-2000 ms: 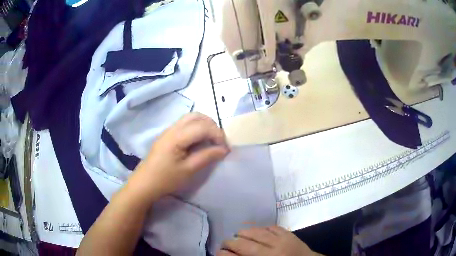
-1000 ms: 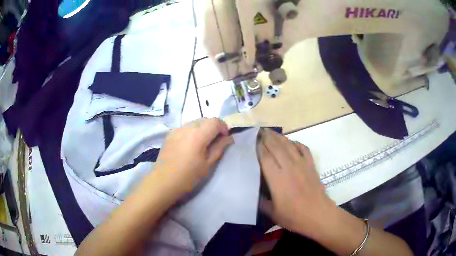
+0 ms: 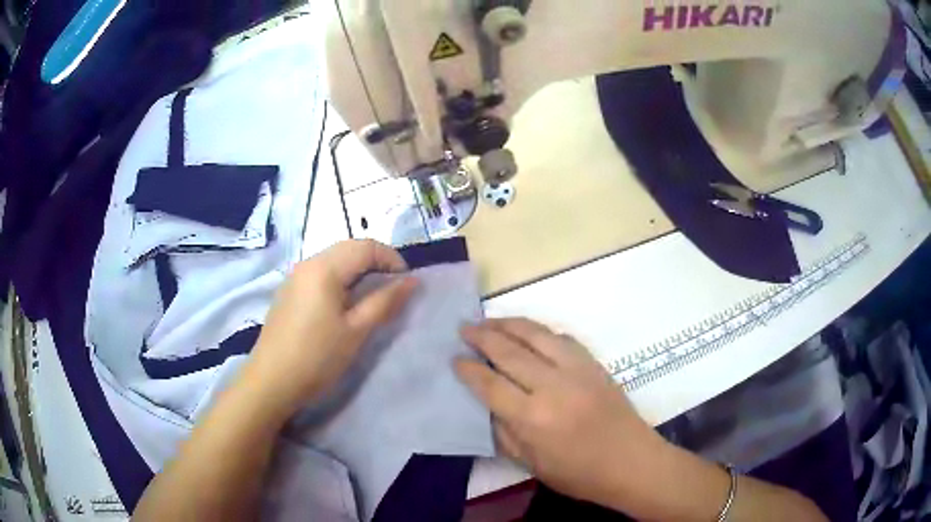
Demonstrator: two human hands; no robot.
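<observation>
A pale grey-blue piece (image 3: 408,377) with a navy strip (image 3: 437,251) along its top edge lies just in front of the presser foot (image 3: 441,194), not under it. My left hand (image 3: 342,306) pinches its upper left part near the strip. My right hand (image 3: 551,398) lies on its right edge with the fingertips on the cloth. The large light panel (image 3: 219,112) lies at the left with a navy pocket piece (image 3: 199,192) on it. More navy cloth shows below the pale piece.
The HIKARI machine head (image 3: 592,41) stands above. A navy curved piece (image 3: 684,173) lies on the bed with thread snips (image 3: 766,211) on it. A bright blue long object (image 3: 82,39) lies on dark cloth upper left. Grey and navy cloth (image 3: 776,398) is below the table's right edge.
The navy strip now shows along the pale piece's top edge. My right hand came up from the bottom edge, then moved slightly down along the right side. The view has shifted to the right.
</observation>
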